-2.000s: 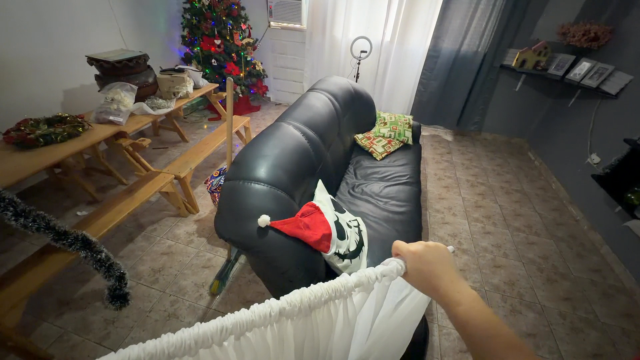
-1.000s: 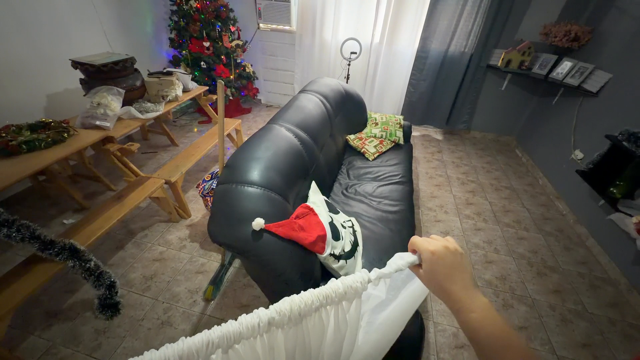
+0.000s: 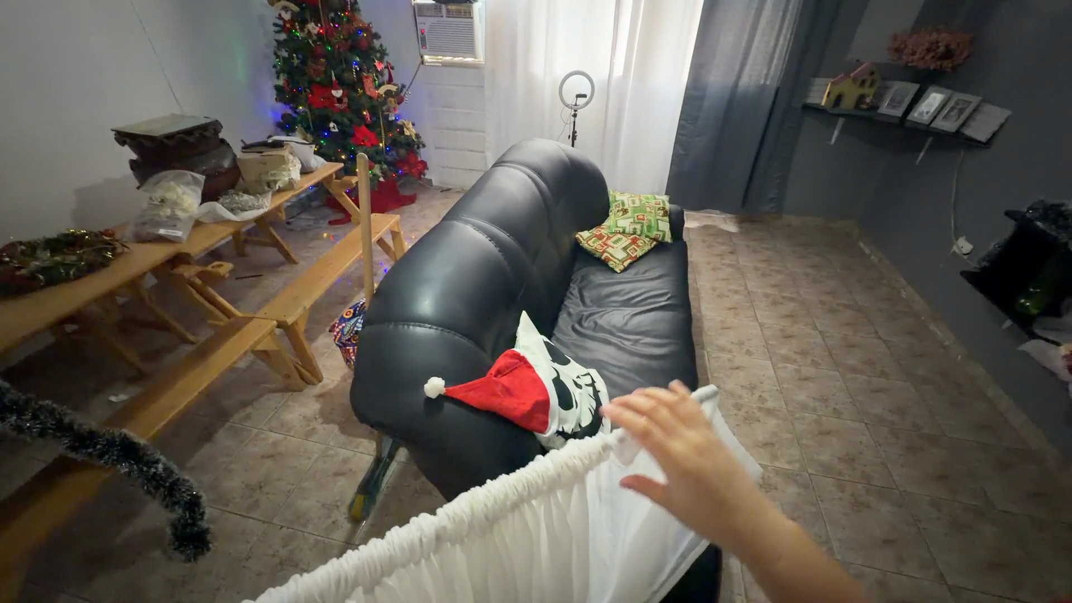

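A white curtain, gathered in tight folds along its top edge, runs from the bottom of the view up to the right. Near its far end is my right hand, fingers apart and extended over the cloth; it touches or nearly touches the top edge, and I see no grip. Smooth, ungathered fabric hangs below that hand. My left hand is out of view. Just beyond the curtain, a cushion with a black-and-white face and a red Santa hat lie on the near end of the black sofa.
Wooden tables and benches line the left side, with a wreath and bags on top. A dark tinsel garland hangs at lower left. A broom stands behind the sofa. Tiled floor extends on the right, below a wall shelf.
My right hand has opened from its closed grip on the curtain's end and now lies over the cloth. Gathered folds reach nearer to that end.
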